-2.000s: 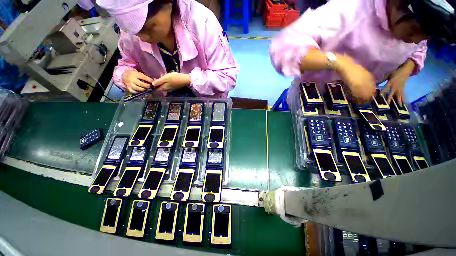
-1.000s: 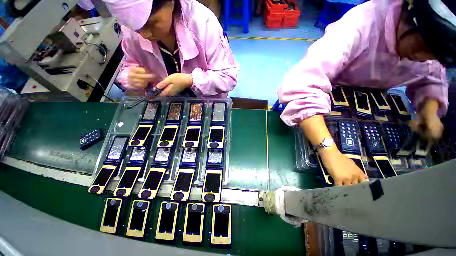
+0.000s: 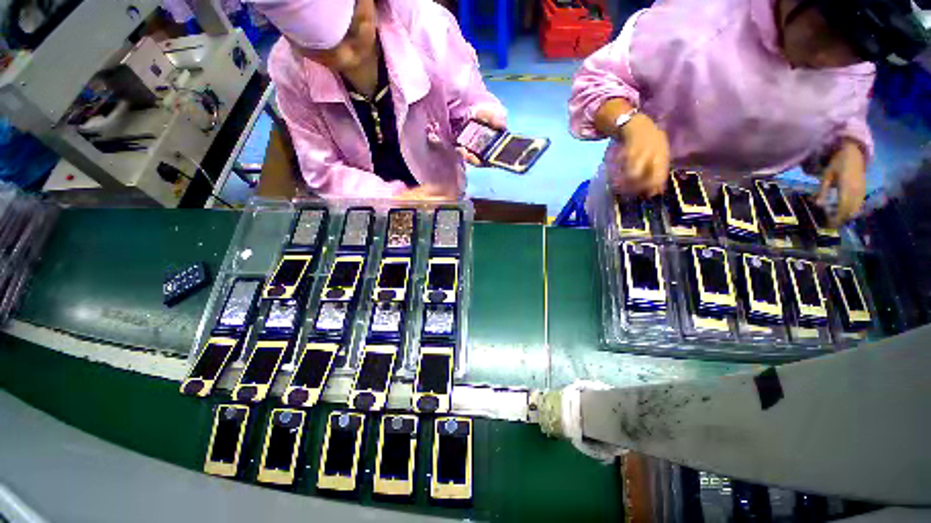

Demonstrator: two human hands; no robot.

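Neither of my hands is in view. Nearest in front, several closed gold-rimmed phones [image 3: 341, 452] lie in a row on the green belt. Behind them a clear blister tray [image 3: 466, 337] holds two rows of open phones. Their gold-rimmed screen halves, such as a front one [image 3: 309, 374], point towards me. Their inner faces show silvery or grey, one reddish speckled [image 3: 401, 229]. The tray's back left pocket holds no phone. A small dark keypad piece [image 3: 186, 283] lies alone left of the tray.
Two people in pink coats sit across the belt. The left person holds an open phone [image 3: 502, 146]. The right person reaches over stacked trays of closed phones [image 3: 761, 284]. A grey-white arm [image 3: 735, 424] crosses the lower right. Bench machines [image 3: 153, 112] stand upper left.
The left person has raised an open phone to the right, away from the lap area. At the right tray, front-row phones that were open now lie closed. The right person's arm has drawn back.
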